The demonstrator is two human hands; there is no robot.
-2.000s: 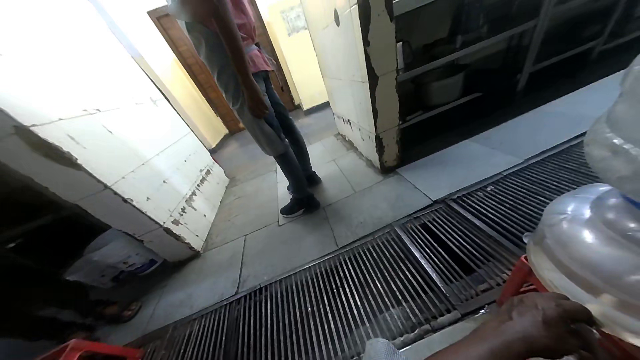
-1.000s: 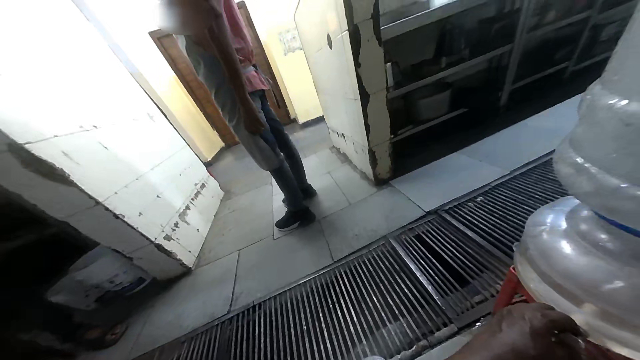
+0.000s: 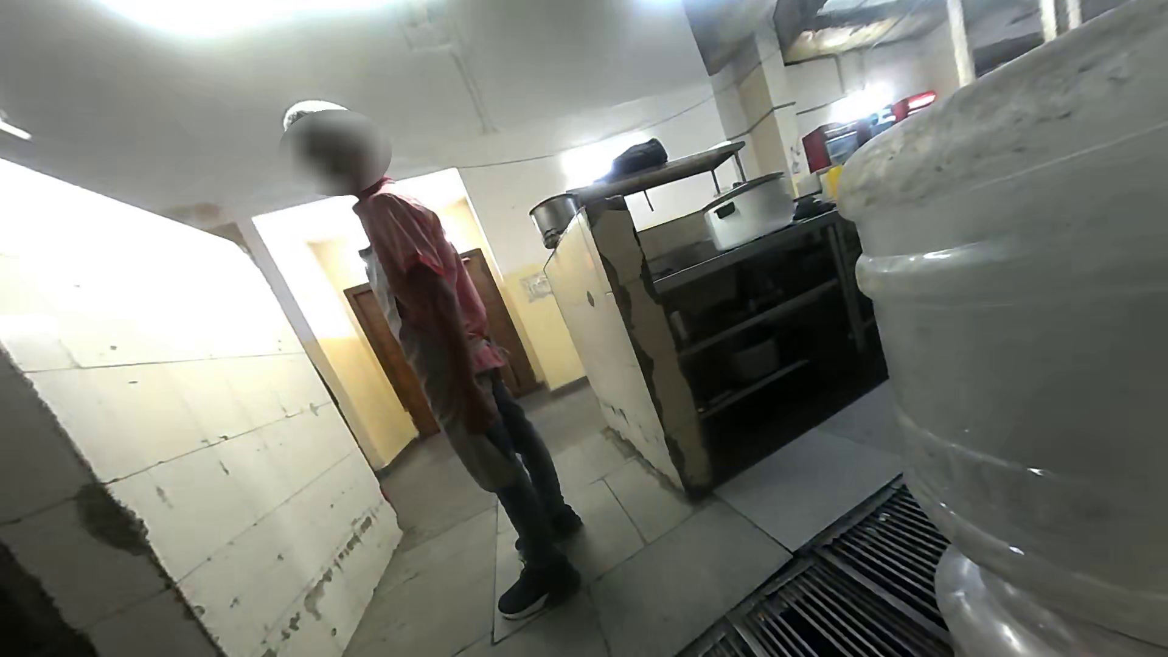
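Large in the right part of the head view stands a clear plastic water jug [image 3: 1022,347], ribbed and scuffed, cut off by the frame's edge. Beneath it shows a rounded part of clear plastic [image 3: 981,598], which may belong to a second jug. Neither my left hand nor my right hand is in the frame, so what they hold or touch is hidden.
A person [image 3: 447,365] in a red shirt and an apron stands ahead on floor tiles. A metal floor grate [image 3: 849,584] runs at the lower right. Low tiled walls [image 3: 210,438] flank the passage; a metal counter [image 3: 748,251] bears a large white pot [image 3: 750,212].
The view has swung upward. A hand beside the clear jug at the lower right has gone out of view. The person ahead still stands in the passage.
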